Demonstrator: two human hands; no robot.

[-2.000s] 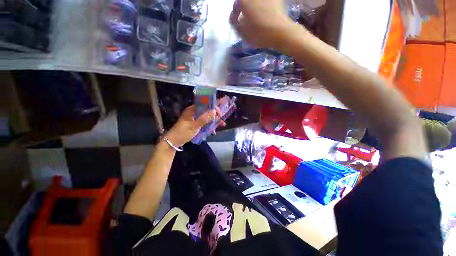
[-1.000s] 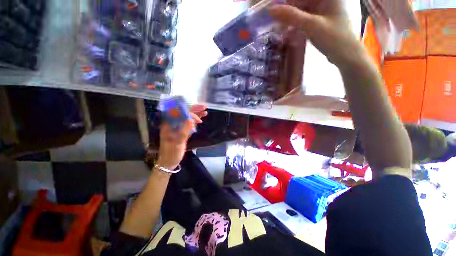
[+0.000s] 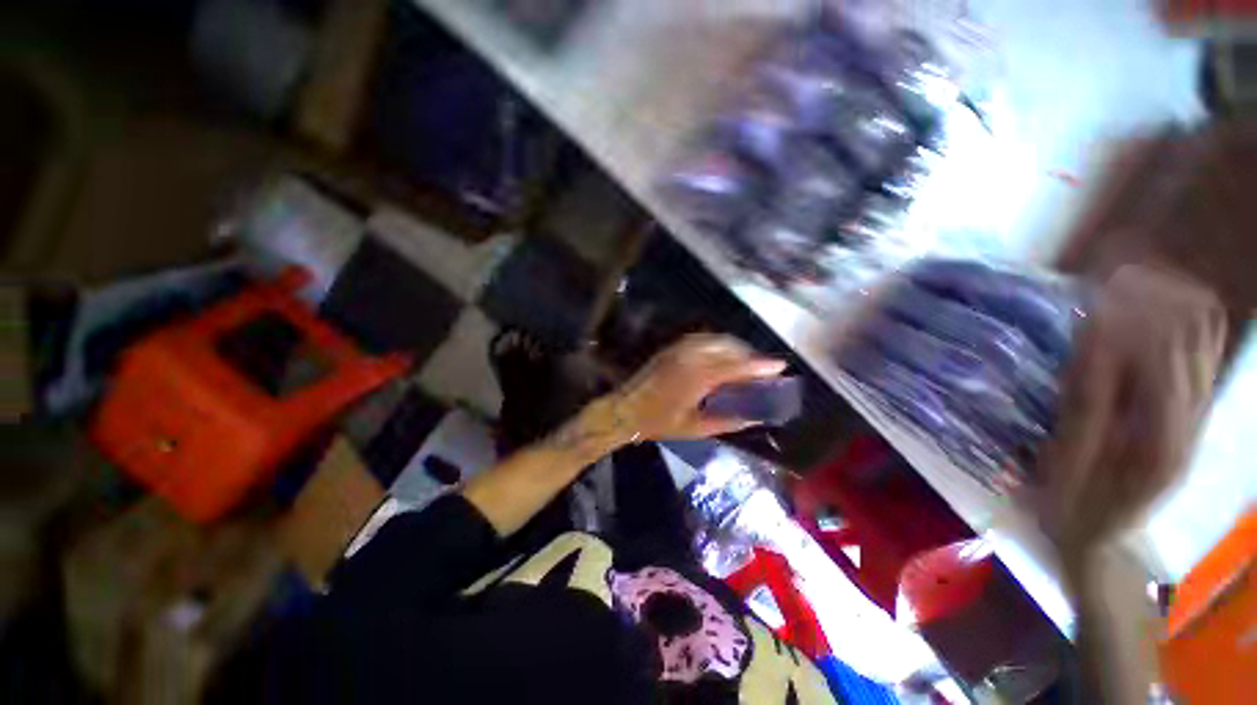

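The view is tilted and strongly blurred. My left hand (image 3: 678, 391) is in front of the table edge, closed around a small dark purplish-grey cable piece (image 3: 758, 401). My right hand (image 3: 1133, 393) is blurred over the table, at the right side of a stack of dark, glossy packs (image 3: 951, 351); whether it holds anything is unclear. Clear compartment packs with purple and dark contents (image 3: 813, 152) lie further left on the white table (image 3: 614, 149).
An orange stool (image 3: 179, 434) stands on the checkered floor at left. A carton with a dark purple jumble (image 3: 448, 131) is under the table edge. Red items (image 3: 948, 585) and a blue stack (image 3: 857, 683) are below. An orange box (image 3: 1220, 627) is at lower right.
The view has swung and tilted, so the table edge now runs diagonally. The dark pack earlier raised in my right hand is no longer distinguishable; that hand is now beside the stack. My left hand still holds a piece.
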